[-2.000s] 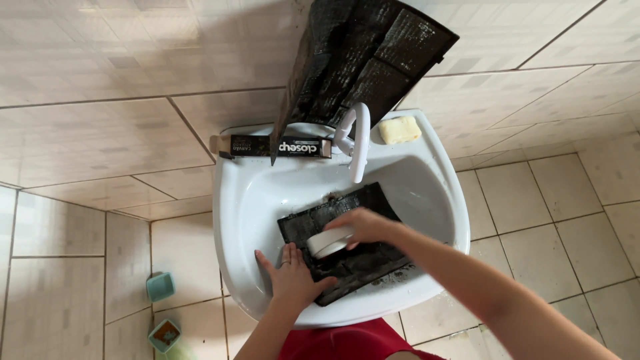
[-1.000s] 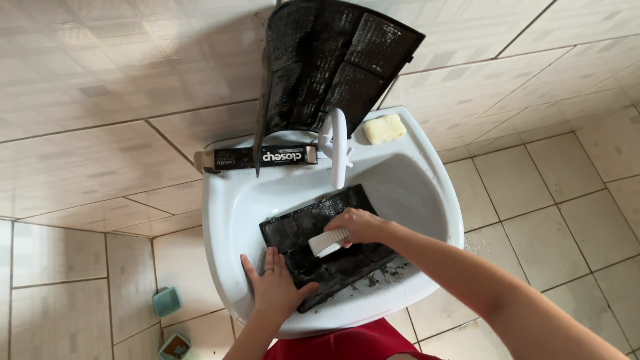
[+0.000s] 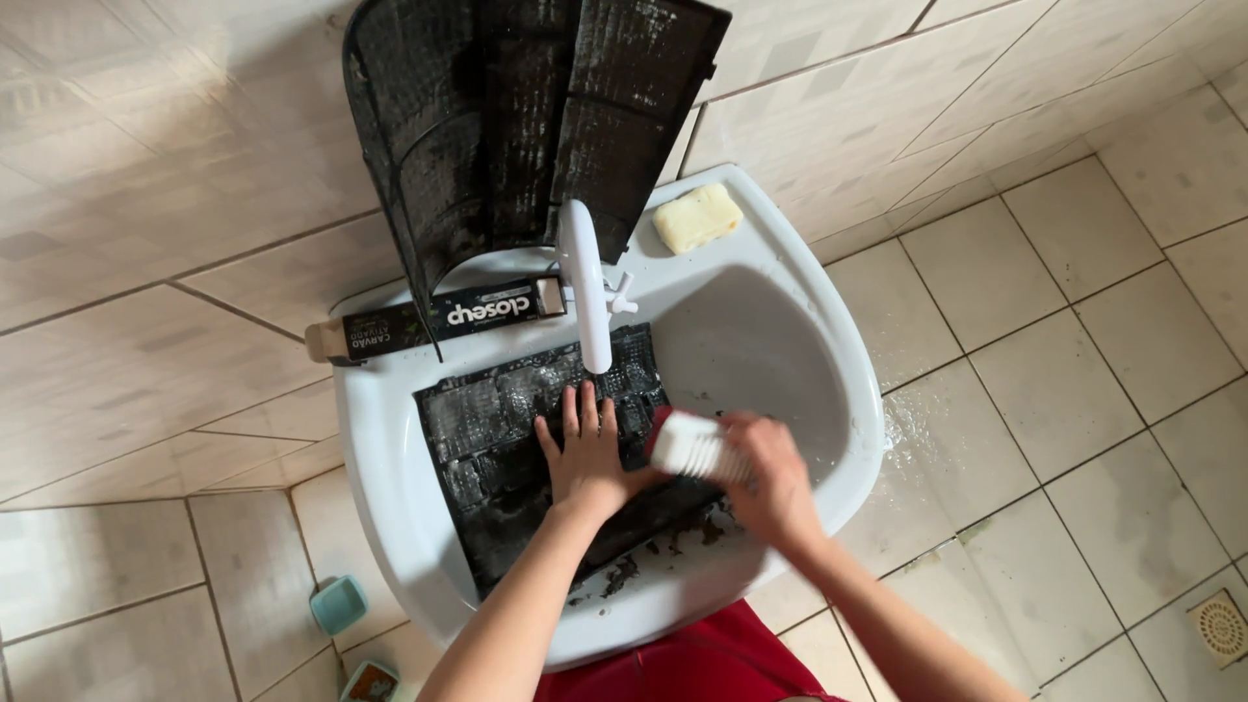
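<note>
A black mesh filter panel (image 3: 487,419) lies in the white sink basin (image 3: 741,341), wet and with foam on its mesh. My left hand (image 3: 585,458) rests flat on the panel with its fingers spread. My right hand (image 3: 775,478) grips a white brush (image 3: 694,447) with red at its far end, held at the panel's right edge; the hand is slightly blurred. Dark dirt bits lie in the basin below the panel. A second, larger black mesh panel (image 3: 526,127) stands curved against the tiled wall behind the sink.
The white faucet (image 3: 585,292) arches over the basin. A Closeup toothpaste box (image 3: 448,320) and a yellowish soap bar (image 3: 697,216) sit on the sink's back rim. Two small teal containers (image 3: 339,604) are at the lower left. A drain cover (image 3: 1219,629) is in the floor.
My left hand has moved from the panel's lower left edge onto its middle. My right hand and the brush have moved right, to the panel's edge. The panel now lies farther left in the basin.
</note>
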